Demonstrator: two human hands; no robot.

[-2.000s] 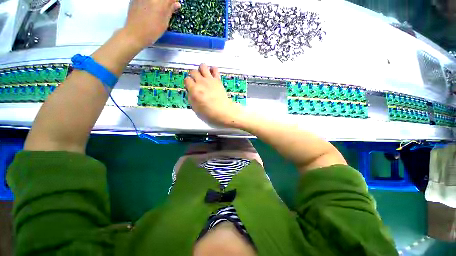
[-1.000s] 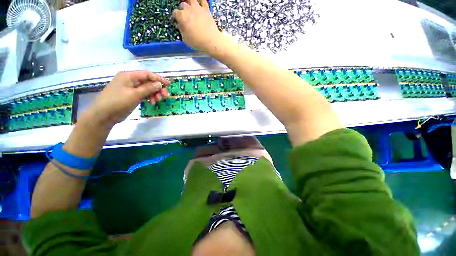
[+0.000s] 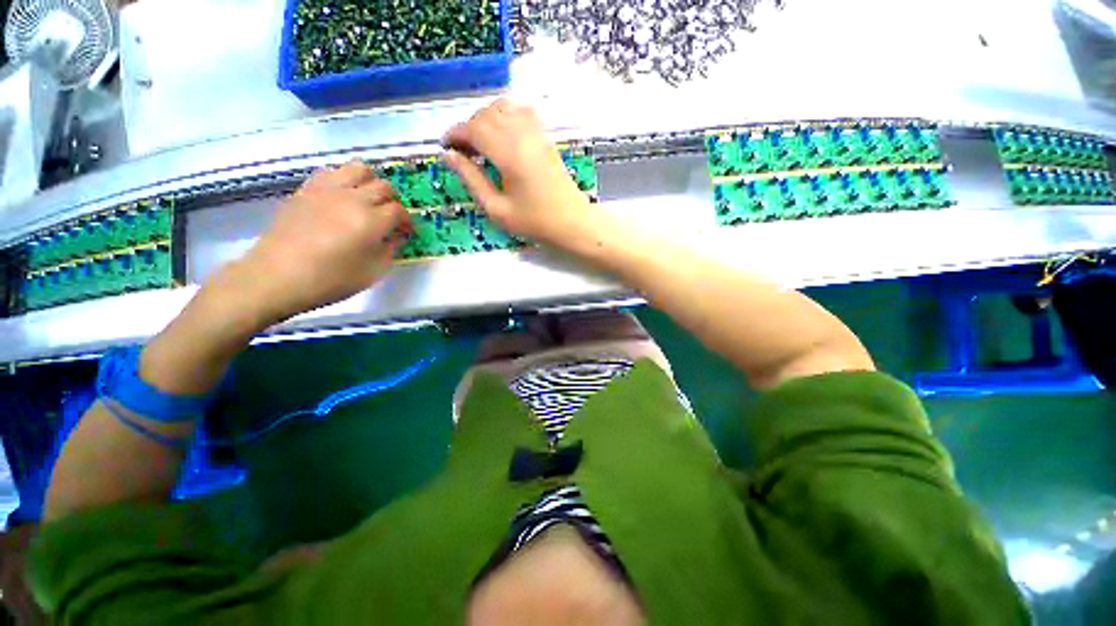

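A green PCB panel (image 3: 459,232) with small parts standing on it lies in the conveyor track in front of me. My left hand (image 3: 340,230), with a blue strap on its wrist, is over the panel's left end, fingertips down at the boards. My right hand (image 3: 517,171) is over the panel's upper middle, thumb and forefinger close together at the back row. A small part may be at its fingertips, too small to tell. What the left fingertips hold is hidden.
A blue bin (image 3: 398,81) of dark green-gold parts stands behind the track, a loose silvery pile (image 3: 667,34) right of it. More panels lie right (image 3: 832,174) and left (image 3: 100,257). A white fan (image 3: 59,39) stands far left; a blue stool (image 3: 1006,349) is below right.
My right hand has come back from the bin to the panel. My left hand has moved slightly right and down onto the panel's left end. The view has shifted a little.
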